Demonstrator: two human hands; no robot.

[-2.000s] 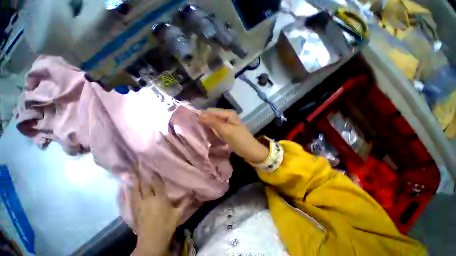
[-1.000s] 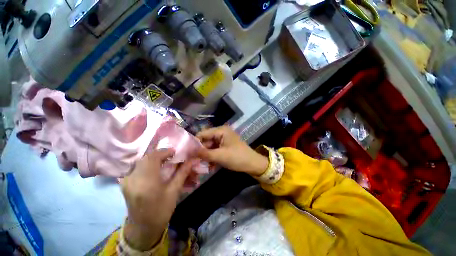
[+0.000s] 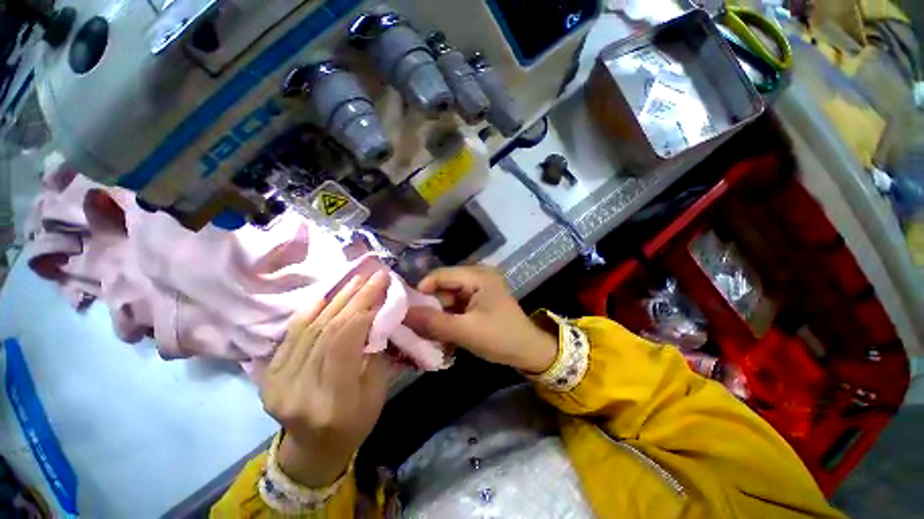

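Note:
A pale pink garment piece (image 3: pixel 193 279) lies bunched on the table left of the white overlock machine (image 3: pixel 218 96) and runs under the bright needle area. My left hand (image 3: pixel 329 375) lies flat on the fabric near the table's front edge, fingers together and pointing to the needle area. My right hand (image 3: pixel 481 316) pinches the fabric edge between thumb and fingers, just right of my left hand. A short fabric end hangs below the fingertips. The presser foot is hidden by glare and fabric.
An open metal tin (image 3: pixel 679 91) stands right of the machine, with yellow-green handled scissors (image 3: pixel 760 39) behind it. A red plastic basket (image 3: pixel 811 304) with clear bags is below the table at right. A grey bin (image 3: pixel 826 152) with cloth pieces is at far right. A blue label (image 3: pixel 39 431) lies at left.
My left hand has moved from low on the spread fabric up towards the needle, and has flattened since one second ago. My right hand now pinches the edge. The fabric is more bunched to the left.

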